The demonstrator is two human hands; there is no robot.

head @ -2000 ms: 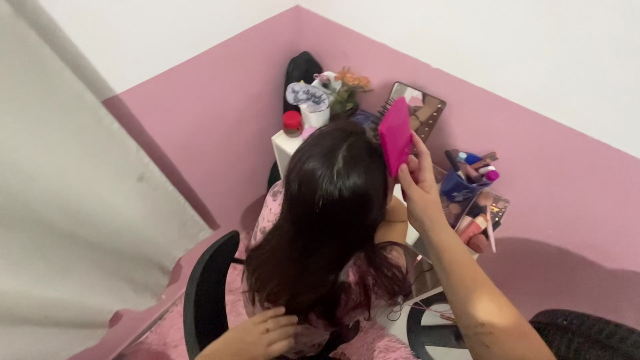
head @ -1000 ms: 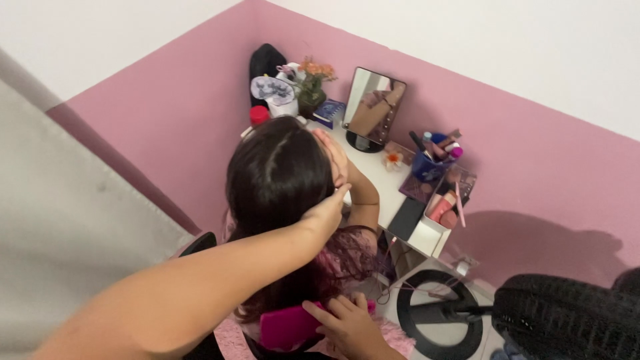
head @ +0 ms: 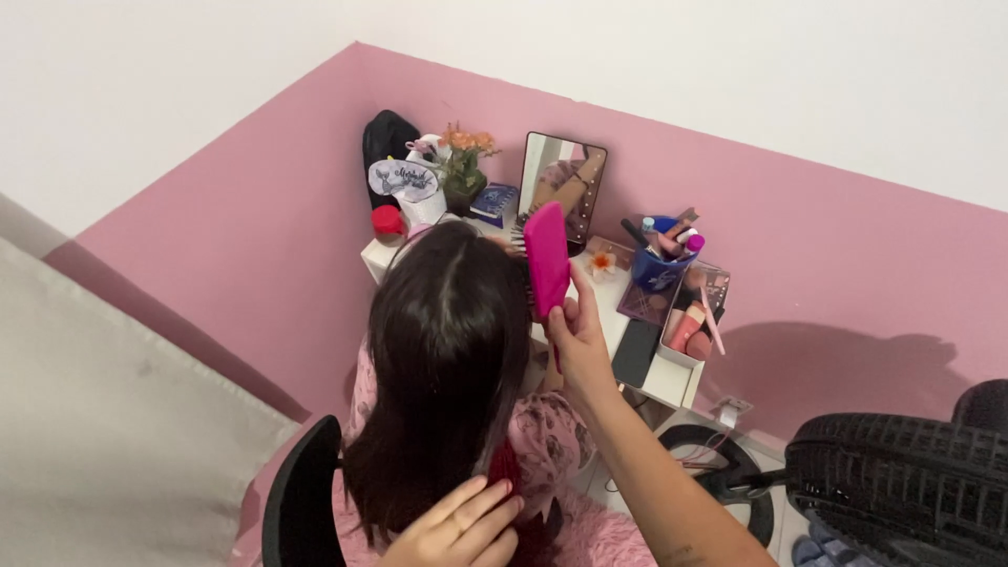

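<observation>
A seated person with long dark hair (head: 445, 346) faces a white table (head: 602, 315). My right hand (head: 581, 335) grips the handle of a pink paddle hairbrush (head: 546, 256), held upright at the right side of the head with its bristles toward the hair. Lower down, my left hand (head: 465, 528) lies at the ends of the hair, near a reddish lock (head: 504, 465); whether its fingers hold any hair cannot be told. A lighted tabletop mirror (head: 561, 185) stands behind the brush.
On the table are a blue cup of makeup (head: 660, 264), a makeup box (head: 693, 331), a black phone (head: 636, 352), a flower pot (head: 465, 185) and a red-lidded jar (head: 387, 223). A black chair back (head: 303, 496) and black-cushioned stool (head: 890, 472) flank the person.
The brush was low by the hair ends in my right hand and is now raised beside the head. My left hand has moved from the side of the head down to the hair ends.
</observation>
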